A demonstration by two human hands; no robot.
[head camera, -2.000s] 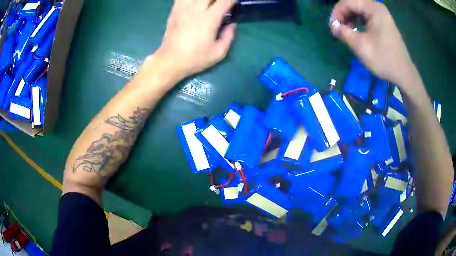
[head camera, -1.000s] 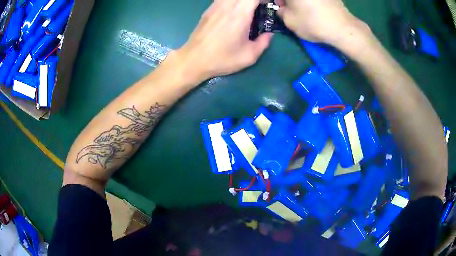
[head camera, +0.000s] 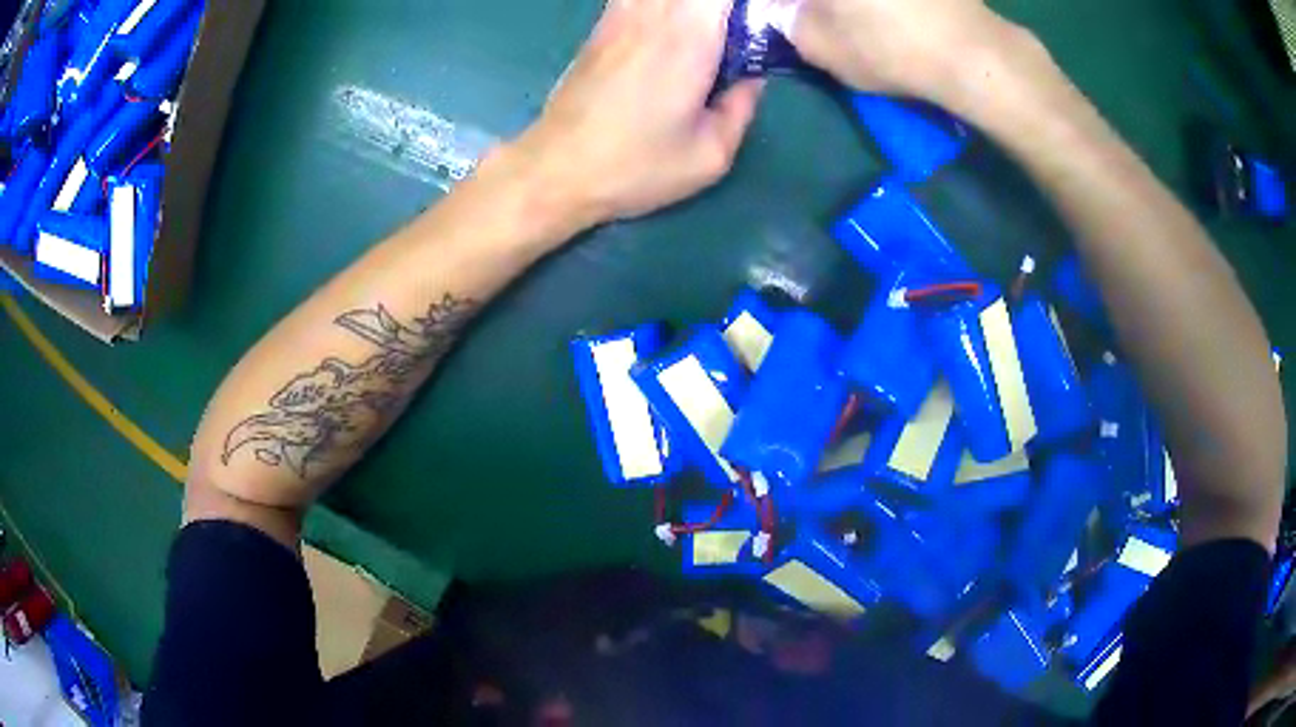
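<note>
A black plastic housing is at the top edge, between my two hands and partly cut off. My left hand grips it from the left, with the thumb at its near end. My right hand is at its right side; its fingertips are cut off or hidden, so I cannot tell what they hold. A blue battery pack lies just below my right hand. A loose pile of blue battery packs, several with cream strips and red leads with white plugs, lies nearer to me.
A brown cardboard box of blue packs stands at the far left. A dark part with blue on it lies at the upper right. Another open box is at the lower left. A yellow line marks the floor.
My right hand has come left from apart to beside my left hand at the housing. The dark and blue part at the upper right has shifted right and down in view.
</note>
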